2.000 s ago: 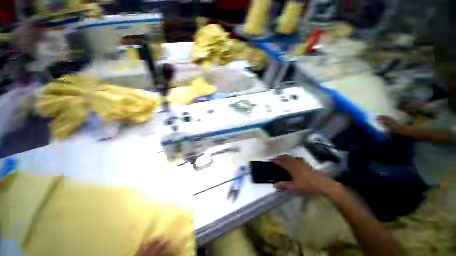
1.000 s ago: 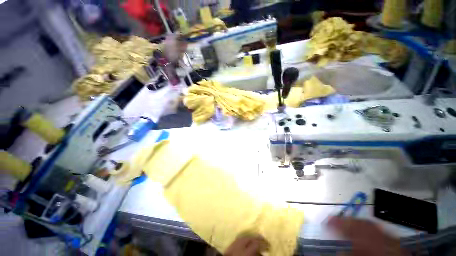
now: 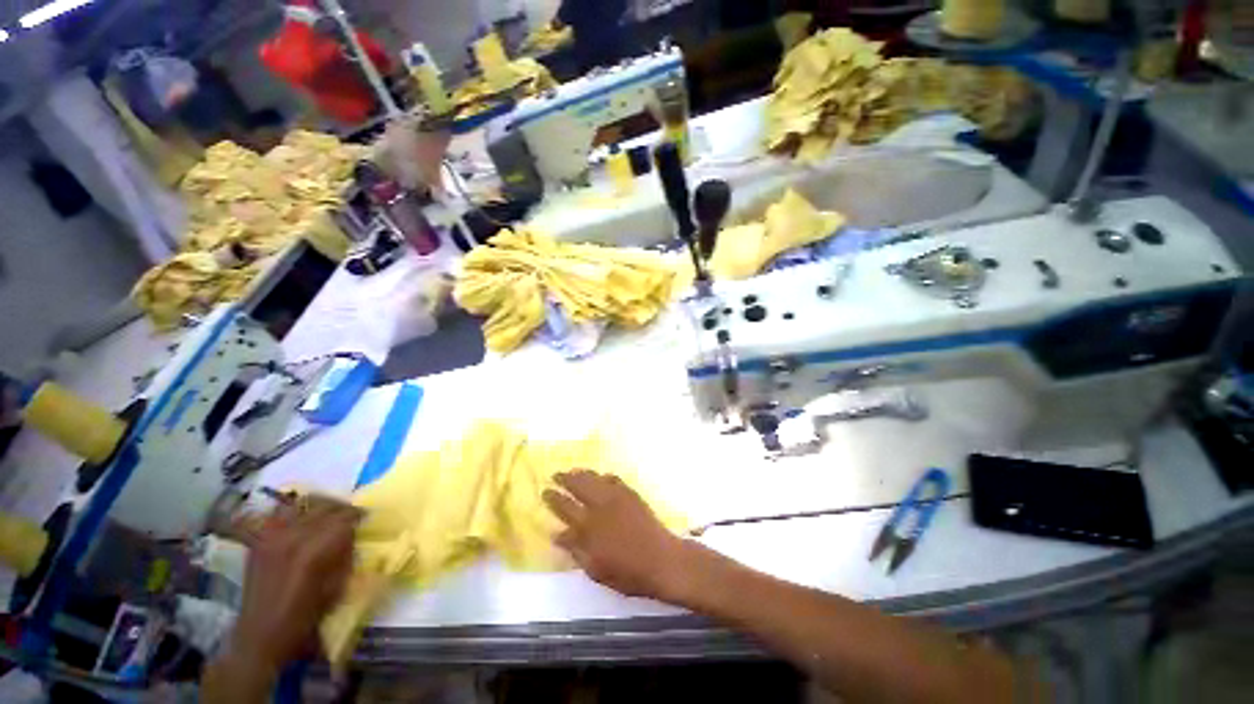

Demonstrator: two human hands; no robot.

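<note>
A yellow cloth panel (image 3: pixel 475 502) lies rumpled on the white table left of the needle area, its left end hanging over the front edge. My left hand (image 3: pixel 296 564), slightly blurred, is closed on the panel's left end at the table edge. My right hand (image 3: pixel 612 534) lies palm down on the panel's right part, fingers on top of the cloth. The sewing machine head (image 3: pixel 949 310) stands behind to the right. Its presser foot (image 3: pixel 784 433) is lit, with no cloth seen under it.
Blue-handled snips (image 3: pixel 909 517) and a dark phone (image 3: pixel 1059 501) lie right of my right hand. A gathered yellow bundle (image 3: pixel 564 286) lies behind the panel. Blue tape (image 3: pixel 391 432) marks the left tabletop. Another machine (image 3: pixel 186 413) with yellow cones stands at far left.
My right hand has moved left from beside the snips onto the panel. My left hand has moved left to the panel's end. The panel, stretched out before, is now bunched and further left.
</note>
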